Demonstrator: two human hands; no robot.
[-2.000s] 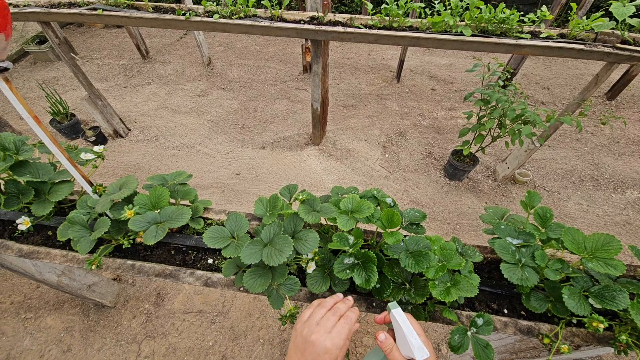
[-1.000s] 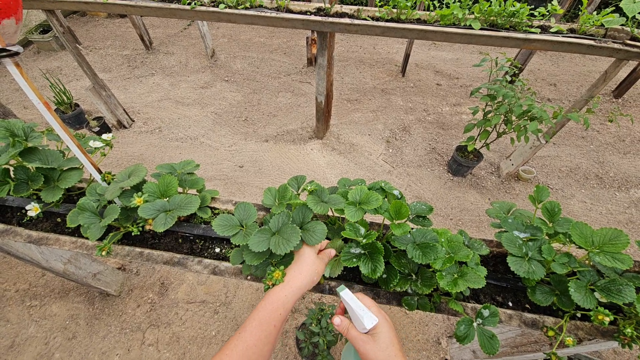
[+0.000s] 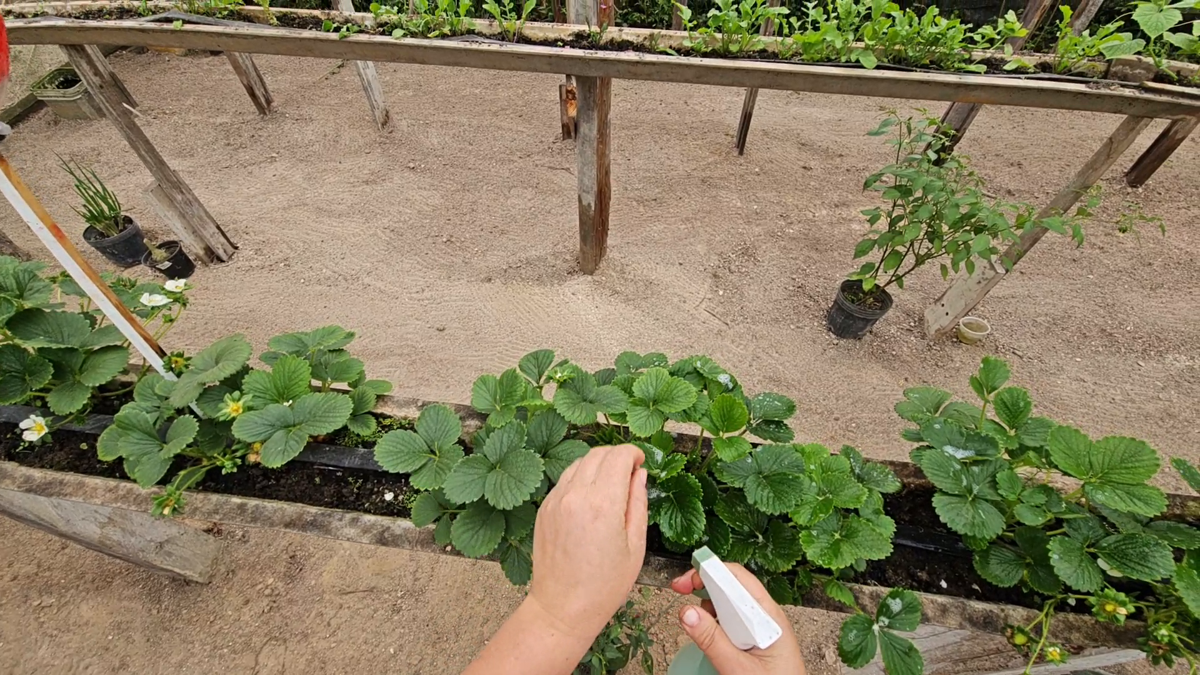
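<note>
Strawberry plants (image 3: pixel 497 469) with broad toothed leaves grow in a long wooden trough (image 3: pixel 375 530) of dark soil. My left hand (image 3: pixel 592 534) is raised at the near side of the middle plant, its fingers together and bent over its leaves; whether it touches or holds a leaf is hidden. In my right hand (image 3: pixel 741 628), to the right and lower, is a spray bottle with a white trigger head (image 3: pixel 736 600) and a pale green nozzle tip; most of the bottle is out of frame. White specks or wet spots show on some leaves of the right strawberry plant (image 3: pixel 1041 487).
Behind runs a raised wooden planter (image 3: pixel 525 58) of leafy seedlings on wooden posts (image 3: pixel 593 178). A potted shrub (image 3: pixel 855 309) stands on sandy ground at right, potted plants (image 3: pixel 117 242) at left. A white and brown stake (image 3: pixel 84 272) leans at the left trough.
My left hand was reaching among the leaves a second ago; it is now drawn back towards me, higher in front of the plant. The spray bottle stays in my right hand.
</note>
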